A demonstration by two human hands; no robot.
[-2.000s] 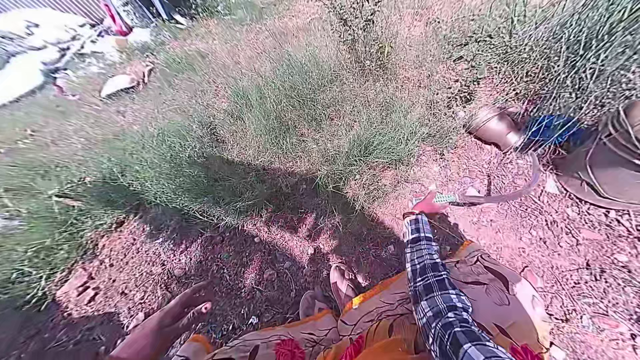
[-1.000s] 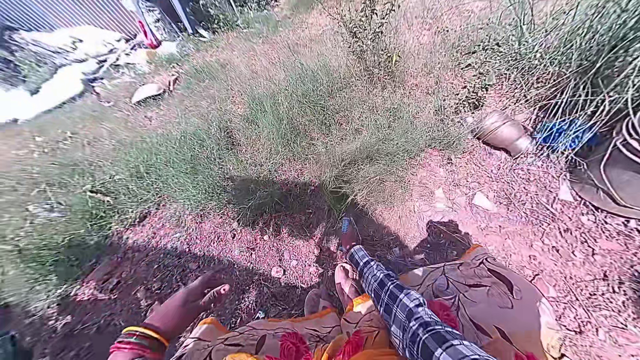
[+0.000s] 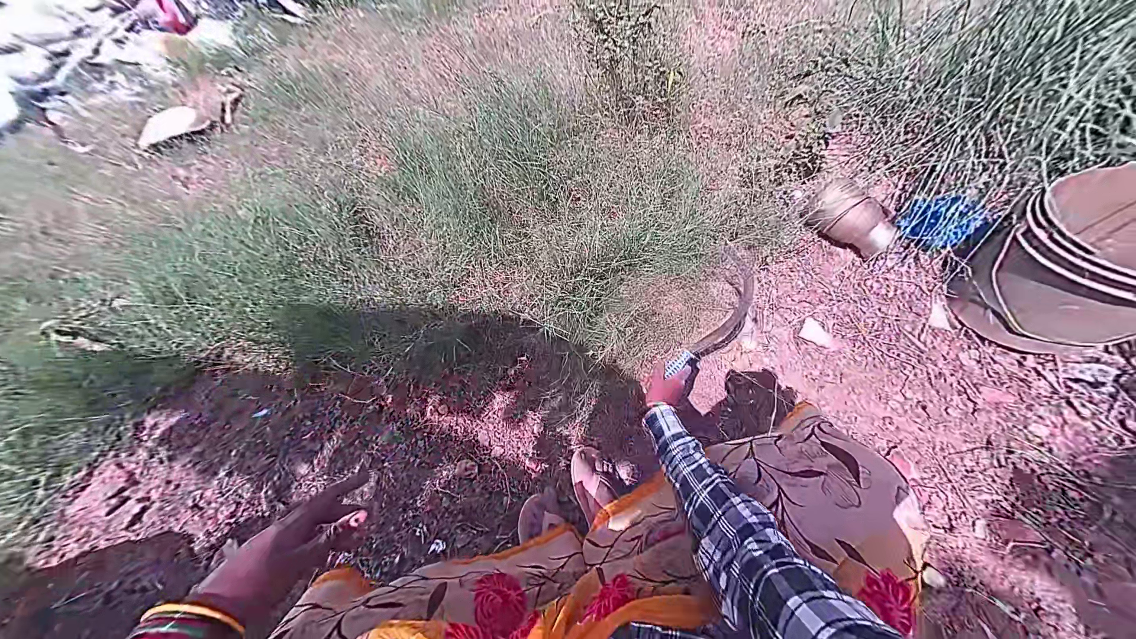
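A sickle [image 3: 735, 306] with a curved blade and a light patterned grip is held by my right hand [image 3: 667, 385], at the near edge of a patch of grass [image 3: 532, 195]. The blade points away from me and curves over bare reddish soil beside the grass. My left hand [image 3: 297, 537], with bangles at the wrist, hovers at the lower left above shaded soil, fingers apart and holding nothing. My feet [image 3: 593, 484] show between the hands, below the printed cloth over my knees.
On the right lie a metal pot [image 3: 850, 217], a blue bundle [image 3: 944, 222] and a large bucket-like container [image 3: 1056, 275]. Tall grass [image 3: 1021, 89] leans over them. Small pale stones [image 3: 815, 333] dot the soil. A pale object [image 3: 173, 126] lies at the upper left.
One second ago my right hand was lower, close to my feet at the grass edge; it is now further right with the sickle blade out over the soil. My left hand stays empty.
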